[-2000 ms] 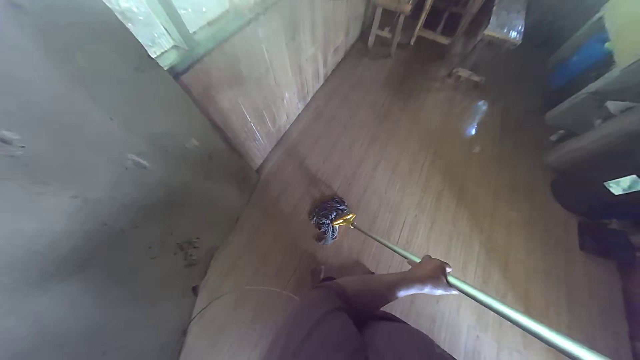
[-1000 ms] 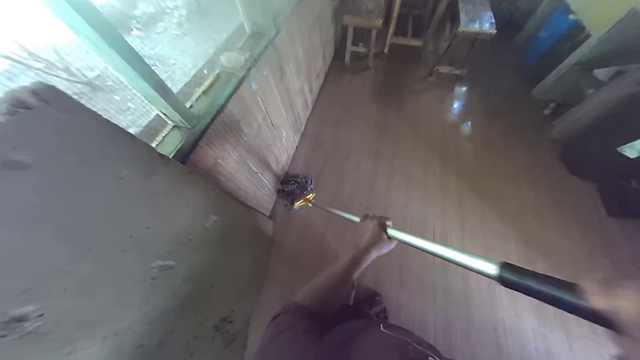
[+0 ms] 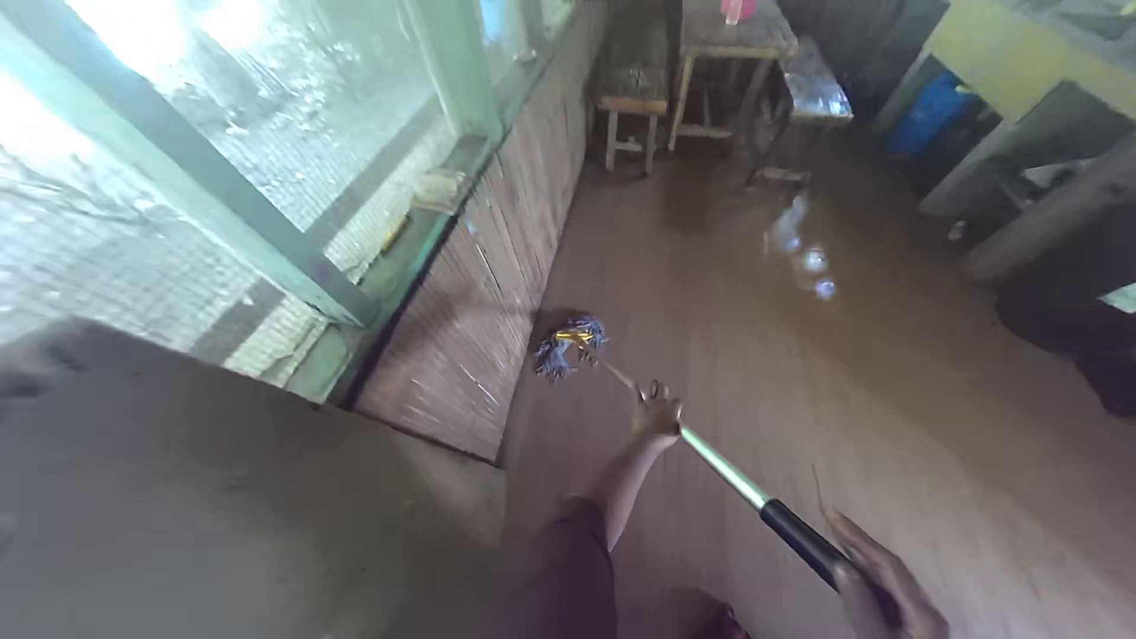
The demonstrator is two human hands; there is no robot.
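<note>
A string mop (image 3: 557, 348) with grey-blue strands and a yellow clamp lies on the brown floor beside the wooden wall panel. Its pale green metal pole (image 3: 723, 460) runs down to the right and ends in a black grip (image 3: 803, 537). Around the lower part of the pole, toward the mop head, is my left hand (image 3: 658, 414), some of its fingers raised. My right hand (image 3: 883, 577), partly blurred, is at the black grip near the bottom edge, its thumb and fingers around the end.
At left stands a grey wall (image 3: 222, 497), with a green window frame (image 3: 355, 306) and mesh above the wood panel (image 3: 461, 355). Farther off are a wooden table (image 3: 737, 35), two benches (image 3: 635, 89) (image 3: 812, 89) and a blue container (image 3: 927, 111) under a yellow counter (image 3: 994, 53).
The right hand has come into fuller view at the black grip. The mop head, out from the wall panel two seconds ago, is now close beside it. The view has swung toward the window and table.
</note>
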